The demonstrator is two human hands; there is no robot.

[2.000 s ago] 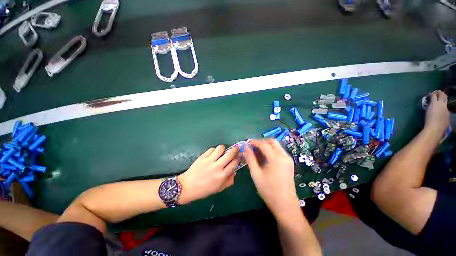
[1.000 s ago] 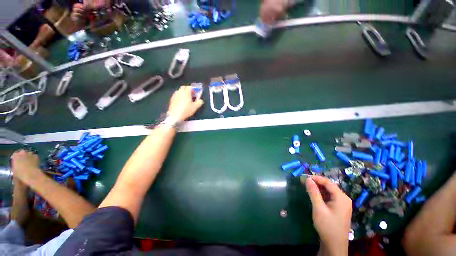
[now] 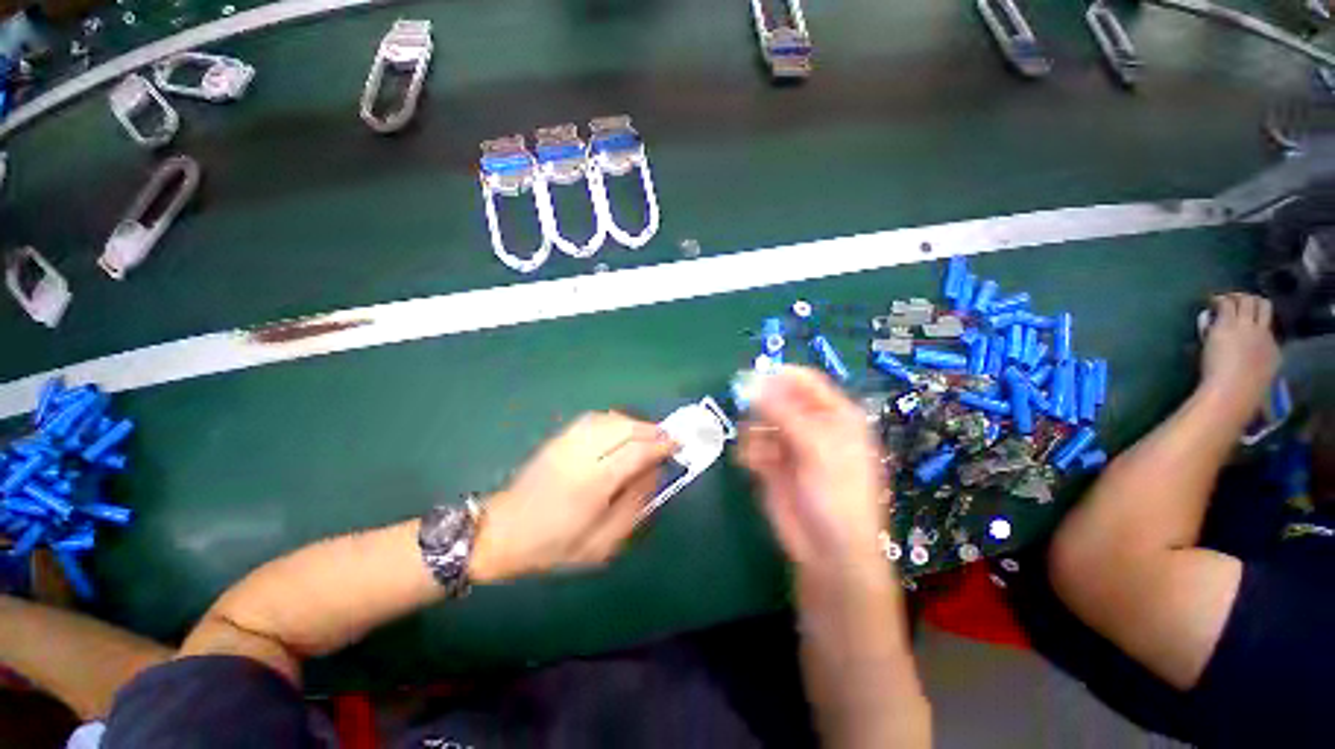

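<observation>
A white loop-shaped housing [image 3: 694, 439] is in front of me over the green worktop, its block end pointing up and right. My left hand [image 3: 586, 483] is shut on its loop part. No blue bar shows across its block end. My right hand [image 3: 805, 446] is blurred, just right of the block end, thumb and fingers close together. Something small and pale blue may be at its fingertips, too blurred to tell. The mixed parts pile of blue cylinders [image 3: 1021, 395], metal plates and white discs lies to the right of my right hand.
Three fitted units [image 3: 564, 190] stand side by side beyond the white strip [image 3: 586, 300]. Loose housings [image 3: 151, 217] lie on the darker lane. Another blue pile [image 3: 62, 461] is at the far left. A neighbour's arm [image 3: 1164, 505] is at the right, another at the lower left.
My left hand has come back from the lane and now holds a housing. A third fitted unit stands beside the two. My right hand has moved left from the pile.
</observation>
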